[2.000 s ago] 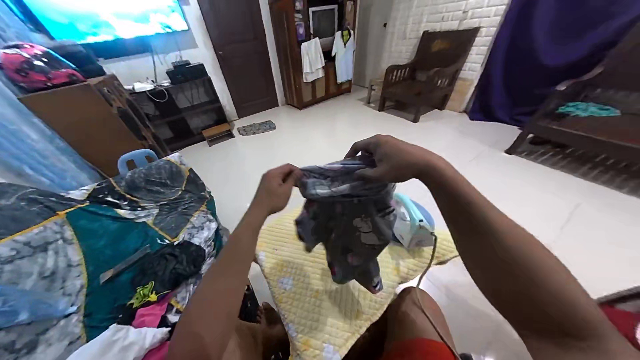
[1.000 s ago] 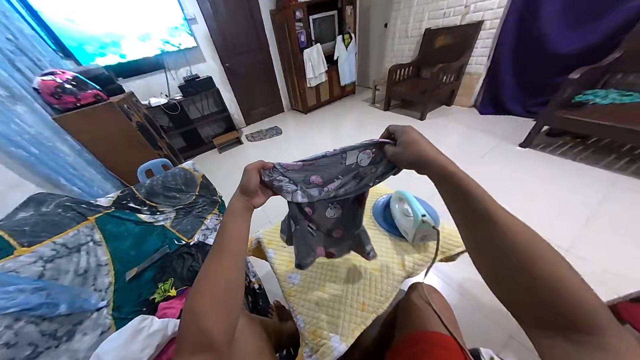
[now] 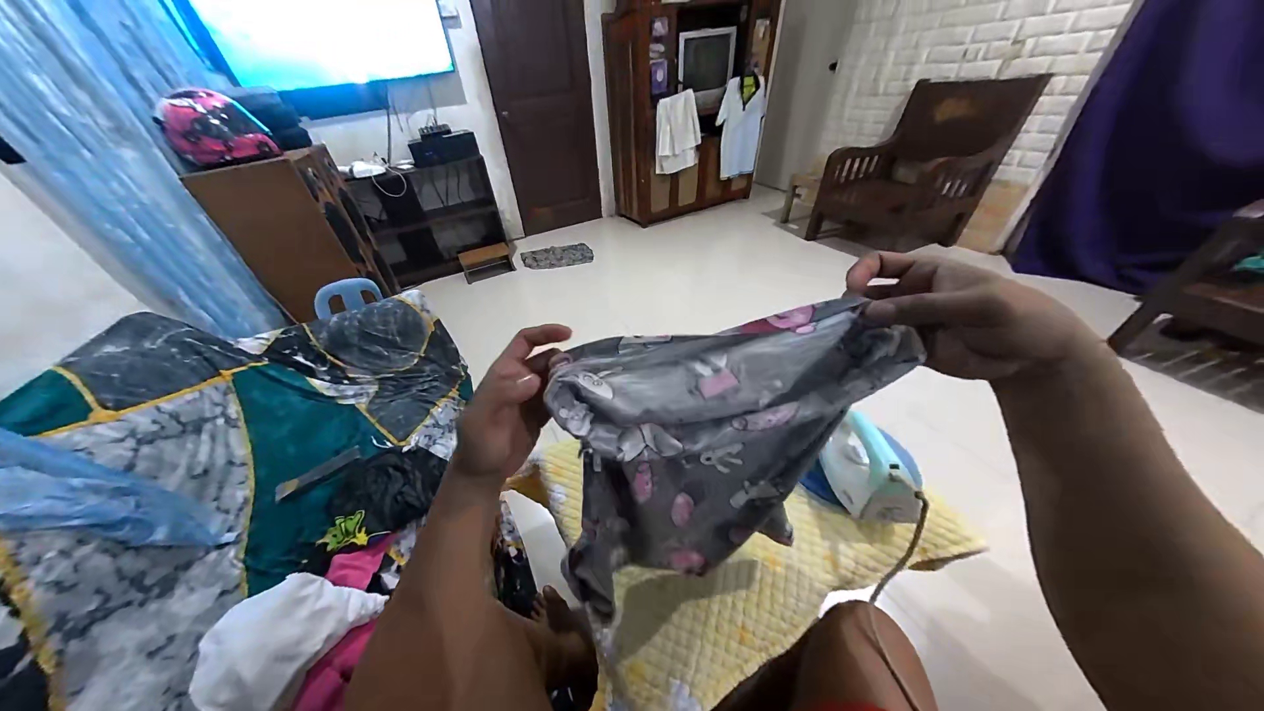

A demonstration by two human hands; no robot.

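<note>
A grey printed garment (image 3: 706, 425) with pink and white figures hangs between my hands. My left hand (image 3: 512, 400) pinches its left upper corner, and my right hand (image 3: 963, 311) grips the right upper corner between thumb and fingers. Below the cloth lies a yellow quilted pad (image 3: 731, 612). A white and mint clothes iron (image 3: 871, 472) rests on a blue round base at the pad's right, behind the garment's lower right edge. Its cord runs down past my knee.
Left, a patterned blanket (image 3: 296, 425) carries a pile of clothes with a white cloth (image 3: 281, 642), beside a blue plastic chair (image 3: 346, 294). Farther back stand a wooden cabinet (image 3: 632, 118), a wooden armchair (image 3: 918, 168), a low step stool (image 3: 486, 260) and a floor mat (image 3: 557, 257).
The garment was bunched between my hands two seconds ago, then spread along its upper edge. Now it hangs stretched wide, nearer the camera, with my hands farther apart.
</note>
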